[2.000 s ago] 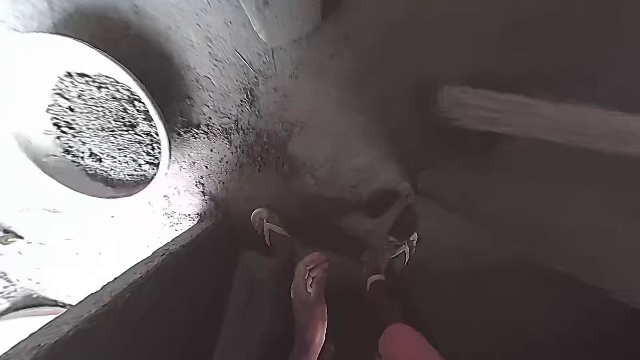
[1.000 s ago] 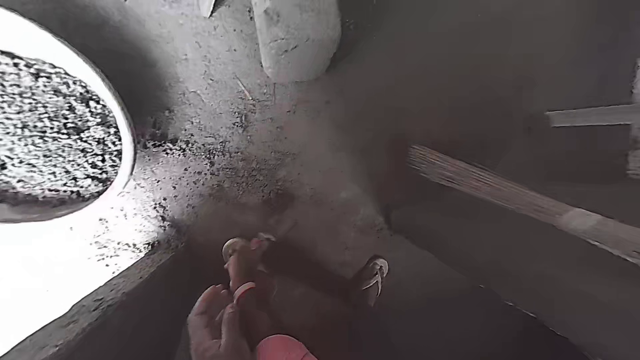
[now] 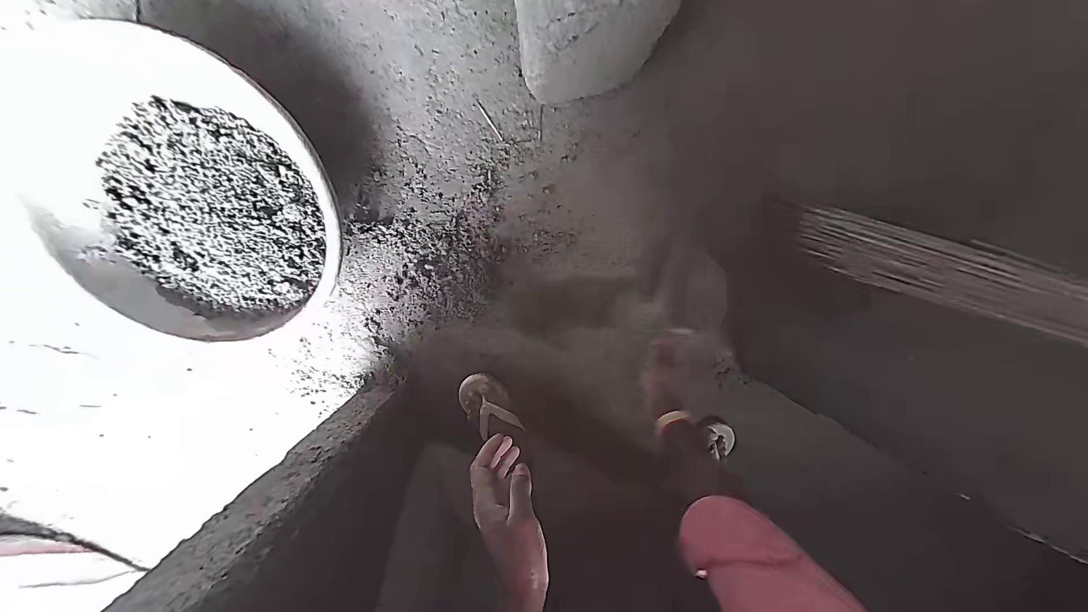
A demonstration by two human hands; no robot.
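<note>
My left hand (image 3: 507, 510) is held low at bottom centre, fingers loosely curled and apart, with nothing in it. Below it lies a foot in a flip-flop (image 3: 486, 399). My right hand (image 3: 667, 365), in a pink sleeve (image 3: 748, 544) with a band at the wrist (image 3: 671, 421), reaches down beside the other sandalled foot (image 3: 721, 438). It is motion-blurred, and whether it grips anything cannot be made out. Blurred streaks cross the dusty floor (image 3: 578, 246) beyond it. Dark loose crumbs (image 3: 425, 255) are scattered towards a large pale basin (image 3: 336, 246) holding dark granular material (image 3: 212, 204).
A low rough-edged wall or ledge (image 3: 297, 476) runs diagonally at lower left, beside a brightly lit floor. A pale rounded container or sack (image 3: 595, 42) stands at the top. A wooden pole or beam (image 3: 943, 272) juts in from the right over a dark surface.
My right hand has moved right, from beside the left foot to near the other foot. My left hand stays low with its fingers apart. The view has shifted.
</note>
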